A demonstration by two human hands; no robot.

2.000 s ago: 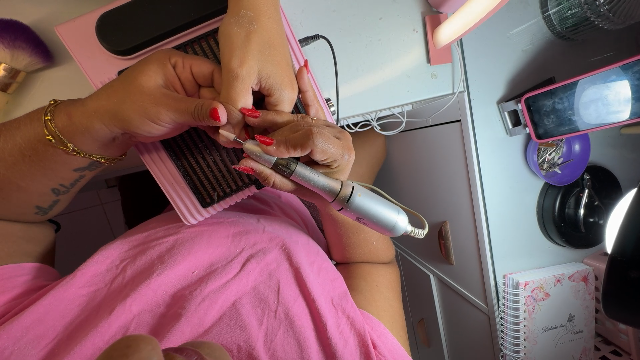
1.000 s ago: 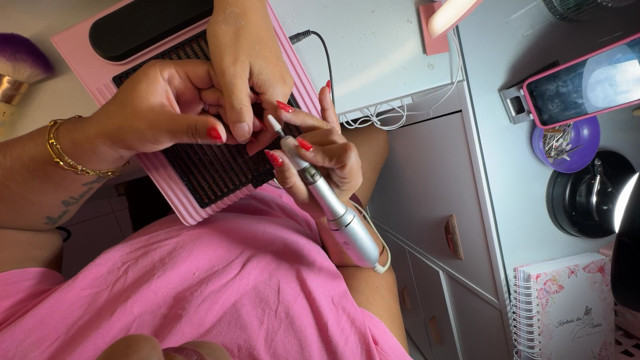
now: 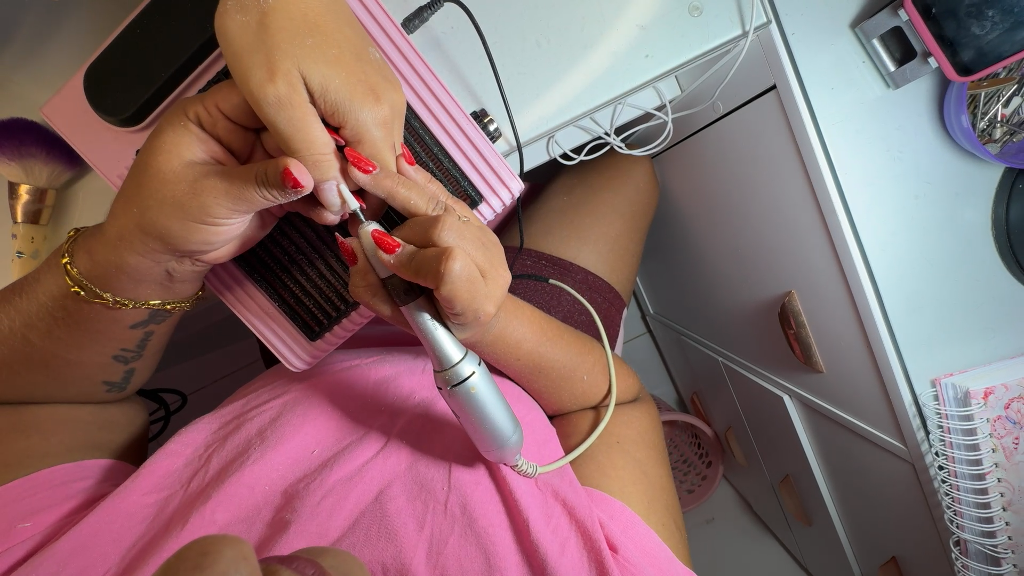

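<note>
My right hand (image 3: 440, 248) grips a silver electric nail drill handpiece (image 3: 456, 360) like a pen; its white bit (image 3: 349, 198) touches or nearly touches a fingernail of another person's hand (image 3: 312, 80). That hand reaches in from the top. My left hand (image 3: 216, 176), with a gold bracelet at the wrist, holds that person's fingers from the left; its own fingertips are partly hidden. All three hands are above a pink nail dust collector (image 3: 280, 352) with a dark grille and a black hand rest.
A purple-tipped brush (image 3: 36, 172) lies at the left. A cream cord (image 3: 604, 400) loops from the handpiece. White cables (image 3: 616, 132) hang at the desk edge. To the right are grey drawers (image 3: 736, 240), a spiral notebook (image 3: 976, 464), a purple bowl of drill bits (image 3: 992, 120) and a phone (image 3: 972, 32) on a stand.
The handpiece has swung to a steeper angle, its rear end now lower in the picture. My left hand still holds the other person's fingers. The view has moved closer.
</note>
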